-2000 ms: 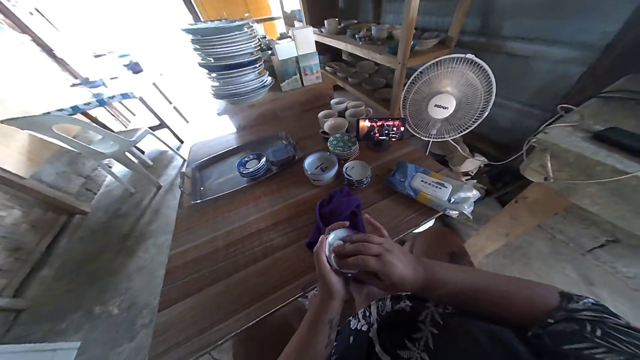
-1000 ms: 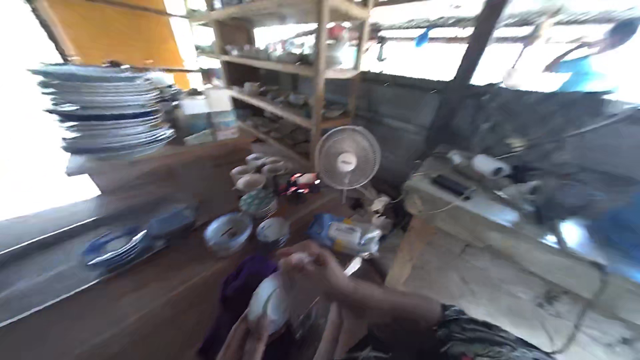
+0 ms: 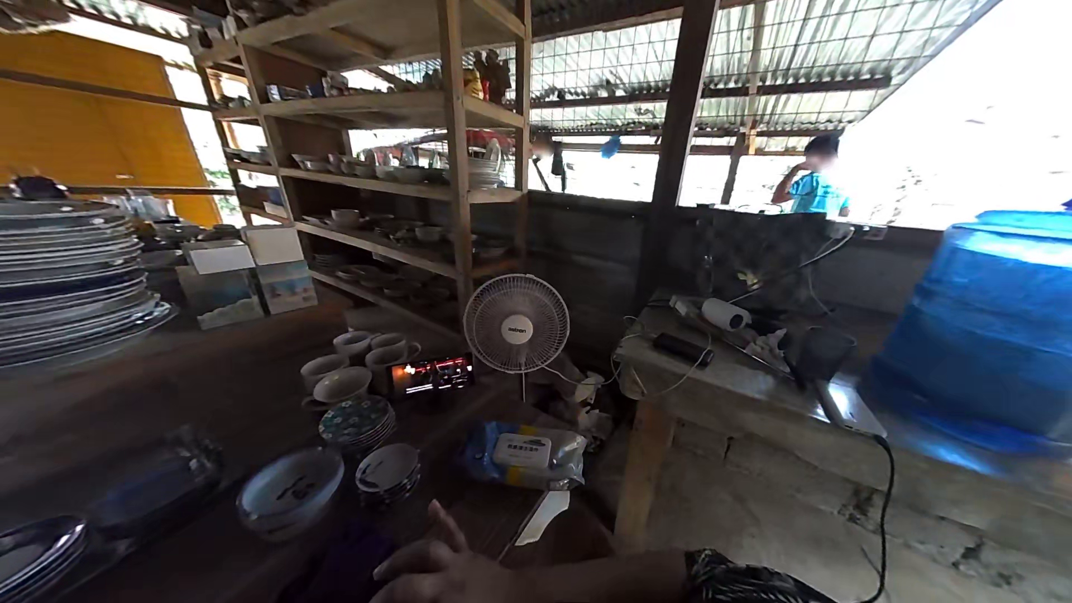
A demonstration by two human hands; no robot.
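My right hand is at the bottom edge of the view, fingers apart, with nothing visible between them; its lower part is cut off. Just left of it lies a dark purple cloth. My left hand is out of view, and the small white dish is not seen. Beyond the fingers stand a short stack of small dishes, a white bowl with a dark motif and a stack of patterned green saucers. A blue pack of wipes lies beyond my right hand.
Several mugs stand beside a lit phone, with a fan behind. Tall plate stacks are at left. Shelving holds crockery. A side ledge carries cables; a blue water jug and a distant person are at right.
The view has swung up and to the right. My left hand and the white dish, seen earlier, have left the view. My right hand's fingers, earlier at the dish, are now spread.
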